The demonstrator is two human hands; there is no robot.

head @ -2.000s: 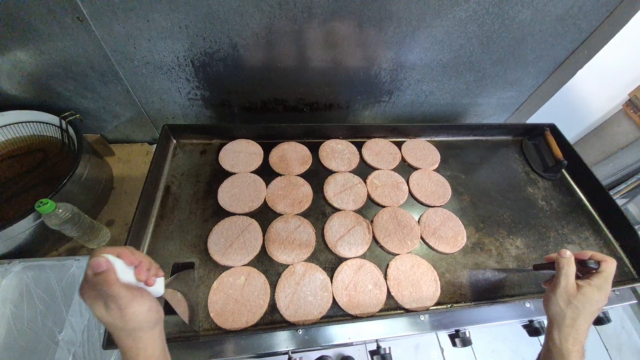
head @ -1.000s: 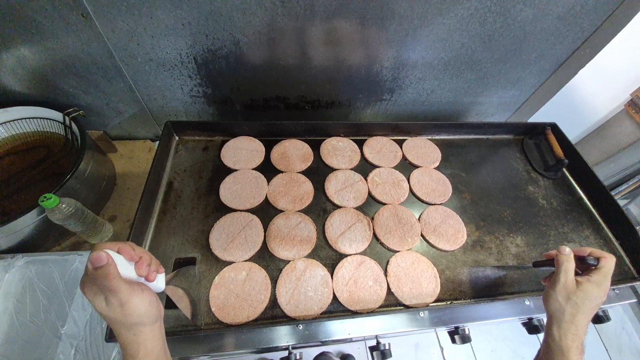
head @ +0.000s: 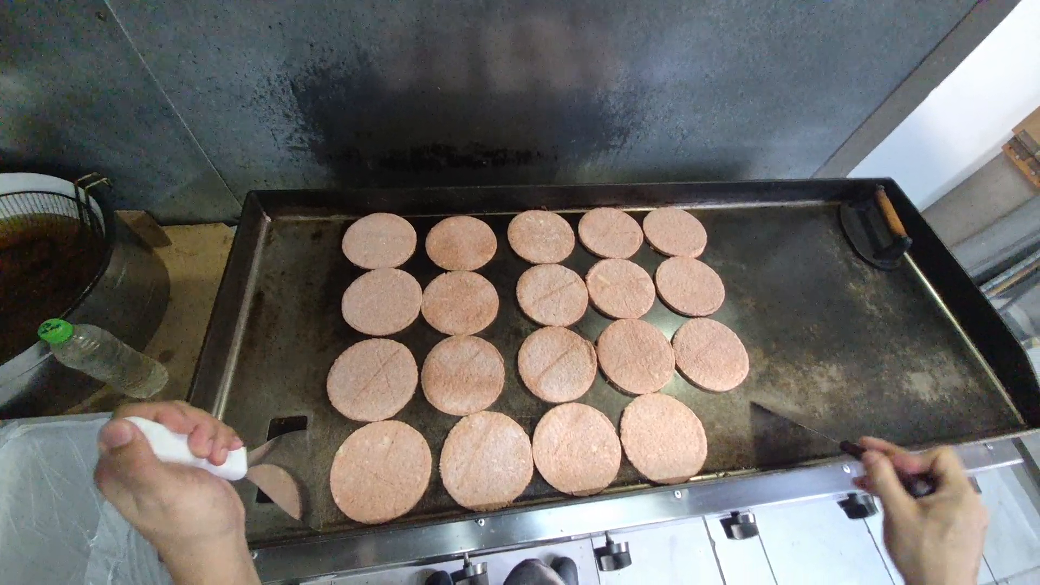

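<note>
Rows of round pink burger patties lie flat on a dark flat-top griddle. At the lower left, my left hand grips the white handle of a scraper or spatula, whose metal blade is over the griddle's left front corner, by a square opening. My right hand holds a spatula by its dark handle at the front right edge; its thin metal blade lies low over the griddle surface, to the right of the front row of patties.
A round press with a wooden handle rests in the griddle's back right corner. To the left stand a pot with a wire basket and a clear bottle with a green cap. Plastic sheeting lies below them; black knobs line the front.
</note>
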